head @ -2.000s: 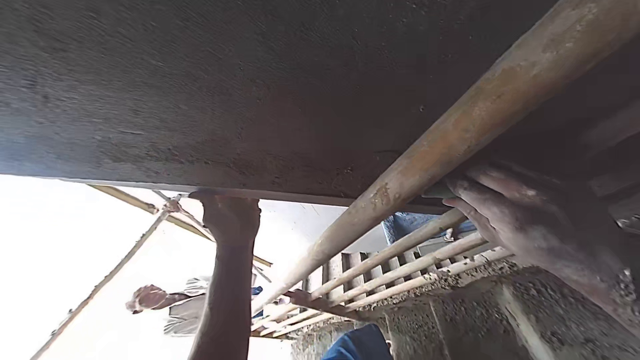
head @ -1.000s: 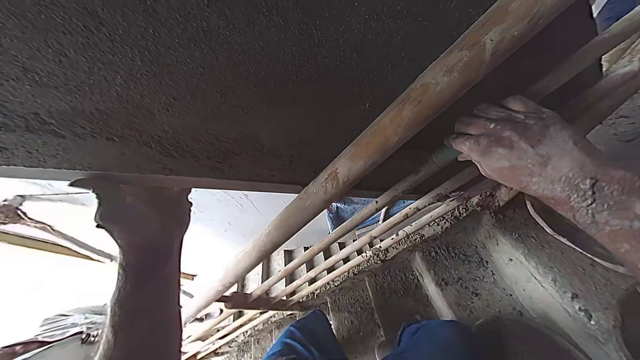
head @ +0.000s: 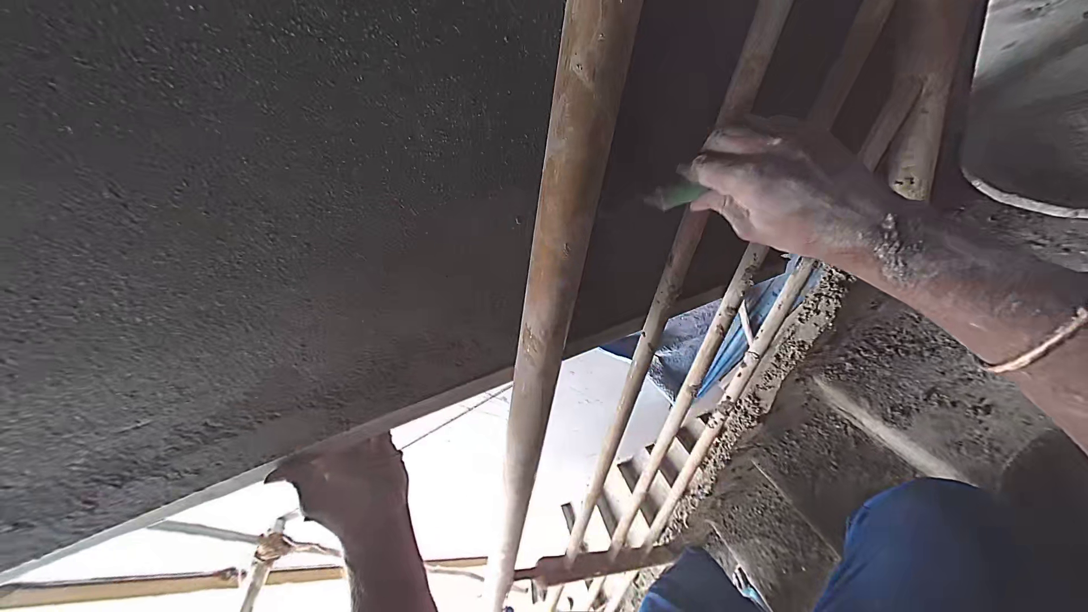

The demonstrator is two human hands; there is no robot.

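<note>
My left hand (head: 340,476) reaches up from below at the lower left, over the pale lower edge of a dark, freshly plastered wall surface (head: 297,212); its fingers are hidden behind that edge. At the upper right my right hand (head: 765,183) is closed around a small green object (head: 676,196), perhaps a tool's edge or a sponge, too blurred to name. It is in front of the thin wooden poles, beside the dark surface. Wet grey material clings to the right wrist, and a cord circles the forearm. A thick wooden pole (head: 561,229) runs between the hands.
Thin poles (head: 650,340) slant down to a wooden crosspiece (head: 595,564). Mortar-covered ground (head: 901,408) lies at the right, with a pan-like container (head: 1033,110) above it. Blue cloth (head: 739,340) hangs beyond the poles. A lashed pole joint (head: 274,544) stands at lower left. My blue-clad knees show below.
The view has turned strongly, so the thick pole looks steeper. My right hand remains by the thin poles with the green object; my left remains at the lower edge.
</note>
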